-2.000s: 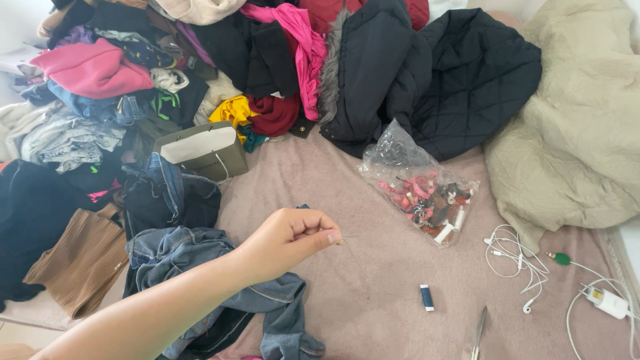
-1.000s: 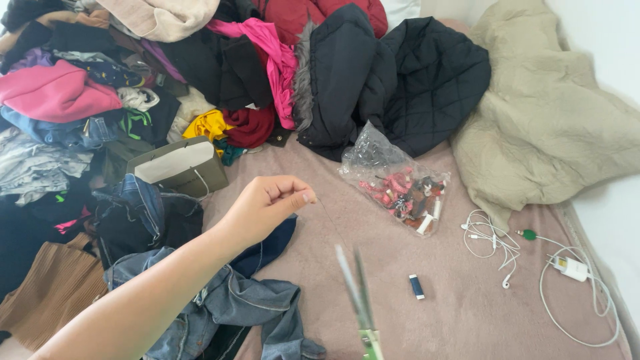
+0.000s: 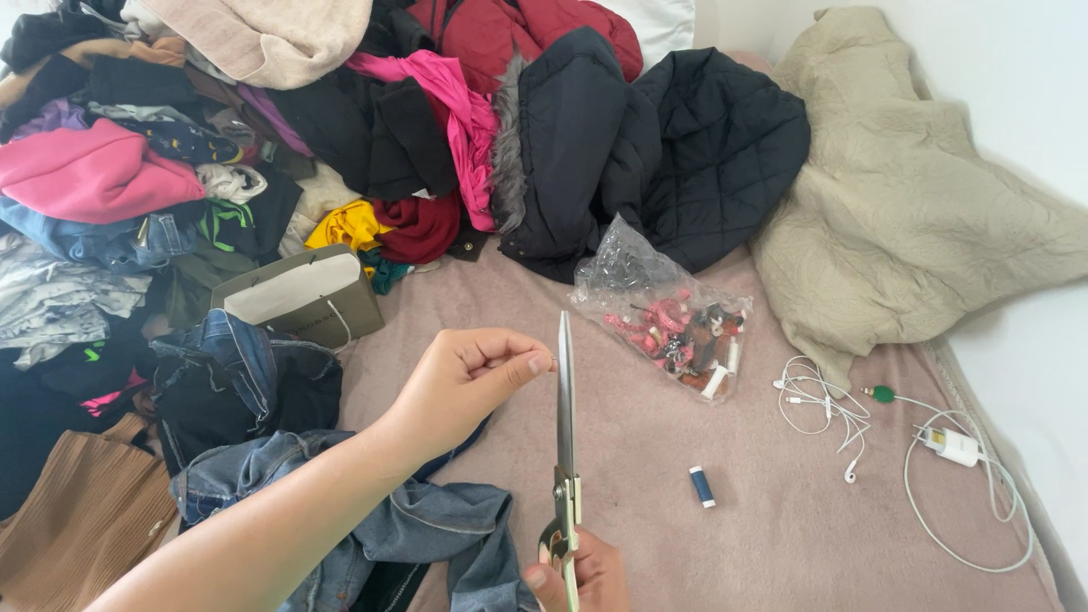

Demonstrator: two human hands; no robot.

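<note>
My left hand (image 3: 480, 382) pinches something tiny and thin between thumb and index finger, too small to tell for certain. Just right of those fingertips stand the blades of a pair of scissors (image 3: 565, 425), pointing away from me and nearly closed together. At the bottom, my right hand (image 3: 586, 574) holds the scissors by their handles. A small spool of dark blue thread (image 3: 702, 487) lies on the pinkish blanket (image 3: 629, 442) to the right. Beyond it, a clear plastic bag (image 3: 663, 314) contains red, brown and white sewing bits and spools.
Jeans (image 3: 450, 518) and a brown ribbed garment (image 3: 93, 510) lie at left, below a paper bag (image 3: 297, 297) and a heap of clothes. A black quilted jacket (image 3: 714, 161) and beige cloth (image 3: 892, 212) are behind. White earphones (image 3: 820, 404) and a charger (image 3: 952, 446) lie right.
The scissors, lying at the bottom right two seconds ago, have come up beside my left fingertips in my right hand. Their blades were apart one second ago and are now nearly together. My left hand keeps its pinch.
</note>
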